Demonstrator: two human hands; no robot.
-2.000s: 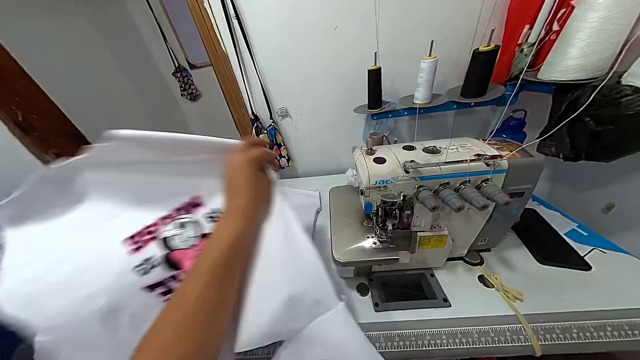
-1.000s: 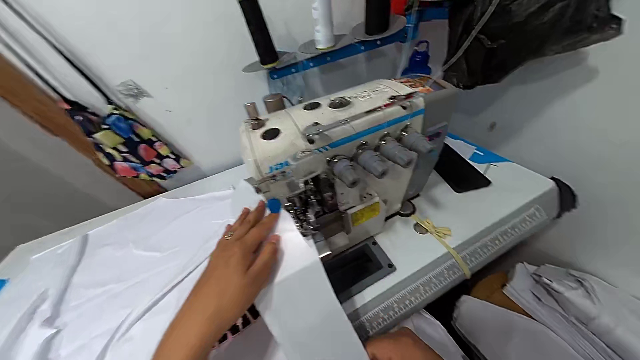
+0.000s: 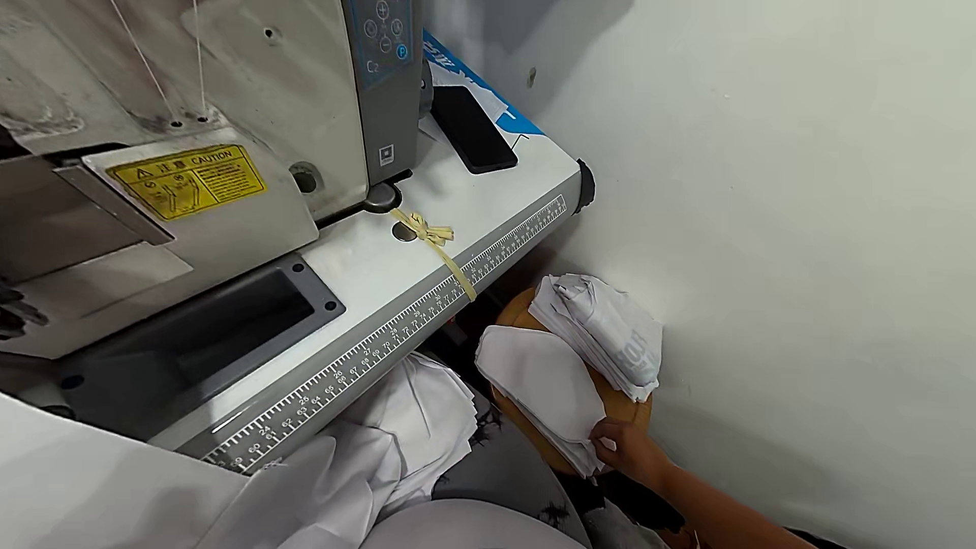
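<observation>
My right hand pinches the near corner of the top piece in a stack of cut white fabric pieces. That stack lies on a round tan stool seat, beside a second stack of folded white fabric bearing grey print. My left hand is outside the view. White fabric spreads over the table at the lower left, and more of it lies bunched over my lap. The serger sewing machine stands at the upper left, only partly in view.
A black phone lies on the sewing table near its right end. A yellowish tied band hangs over the table's ruler-marked front edge. The pale wall rises just right of the table and stool.
The view has swung right and down to the stool. My left hand, on the fabric by the presser area one second ago, has left view. My right hand now grips a piece on the stack.
</observation>
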